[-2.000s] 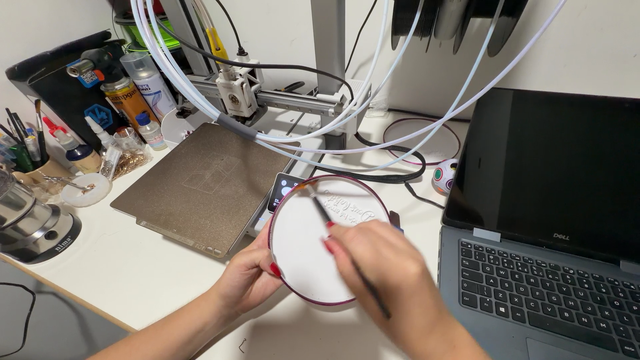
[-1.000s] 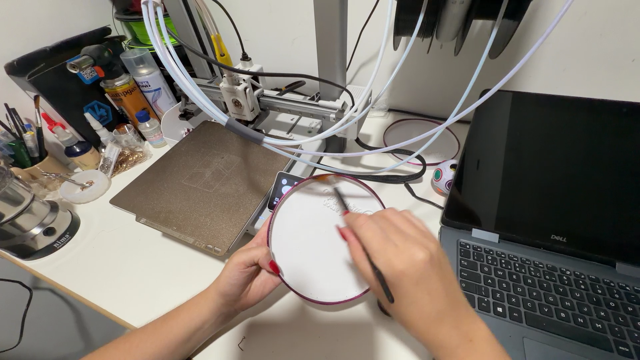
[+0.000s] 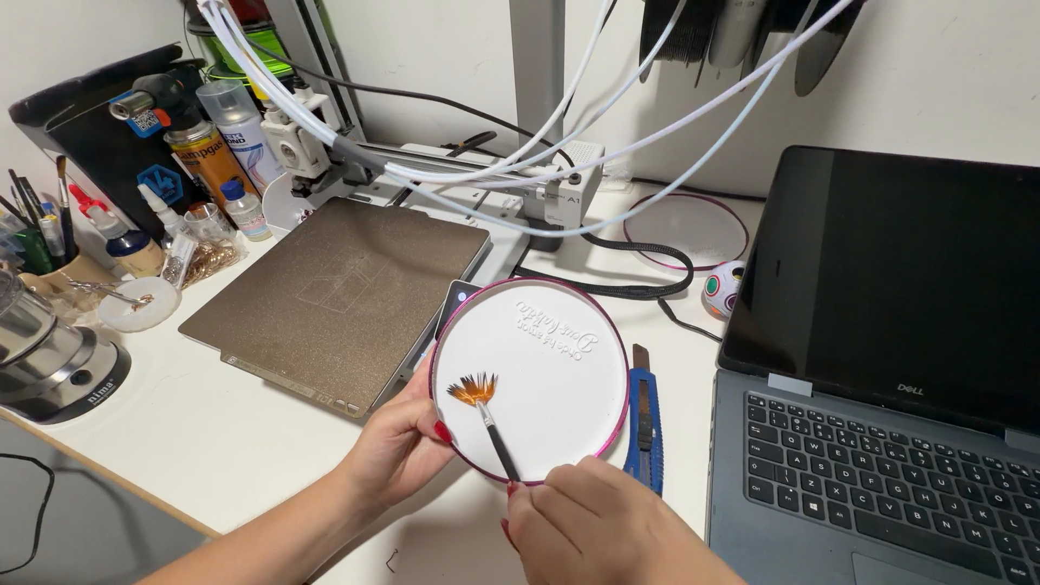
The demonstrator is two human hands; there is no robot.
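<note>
My left hand [image 3: 406, 447] grips the left edge of a round white disc [image 3: 544, 390] with a magenta rim and raised lettering near its top. Between the fingers of my right hand [image 3: 585, 512] is the black handle of a fan brush [image 3: 497, 435]. Its splayed orange-brown bristles lie over the left part of the disc's face; whether they touch it I cannot tell. A blue utility knife [image 3: 645, 431] lies on the table just right of the disc.
Left of the disc is the textured build plate [image 3: 341, 301] of a 3D printer, its white tubes arching above. A Dell laptop [image 3: 877, 325] stands open at right. Behind are another magenta-rimmed disc [image 3: 686, 231] and a patterned ball [image 3: 723, 290]. Brushes and bottles crowd the left.
The brush has moved from the disc's upper edge to its lower left, with my right hand now lower. The disc is held lower, and the blue knife shows beside it.
</note>
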